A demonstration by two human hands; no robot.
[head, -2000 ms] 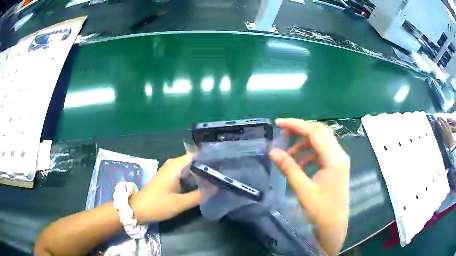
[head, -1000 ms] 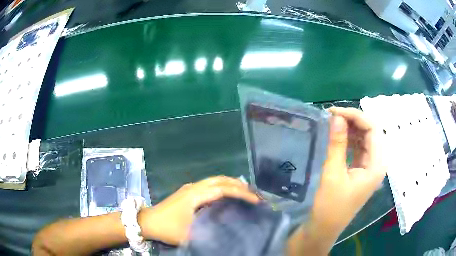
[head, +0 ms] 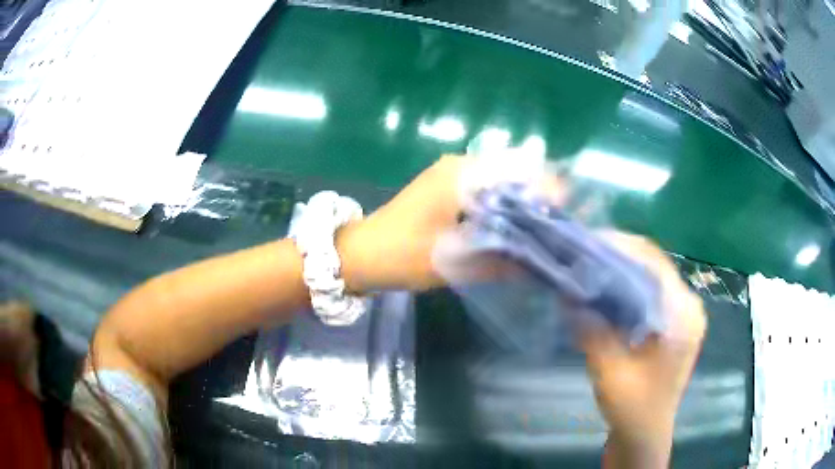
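Note:
A stack of bagged dark phone housings (head: 568, 261) is held above the bench, blurred by motion. My left hand (head: 412, 224) grips its left end and my right hand (head: 655, 321) grips its right end. Cloudy plastic bag edges hang below the stack between the hands. Another clear poly bag (head: 334, 385) lies on the bench below my left wrist, partly hidden by my forearm; its contents are hard to make out through the glare. A white band is around my left wrist.
The glossy green conveyor belt (head: 366, 64) runs across behind the hands. White dotted sheets lie at the upper left (head: 110, 82) and right edge (head: 797, 376). Wrinkled clear tape (head: 197, 197) is near the left sheets. Part of a person in red shows at the lower left.
The view has turned and shifted. The single bagged housing my right hand held out is no longer separate; both hands now hold the stack together, raised toward the belt.

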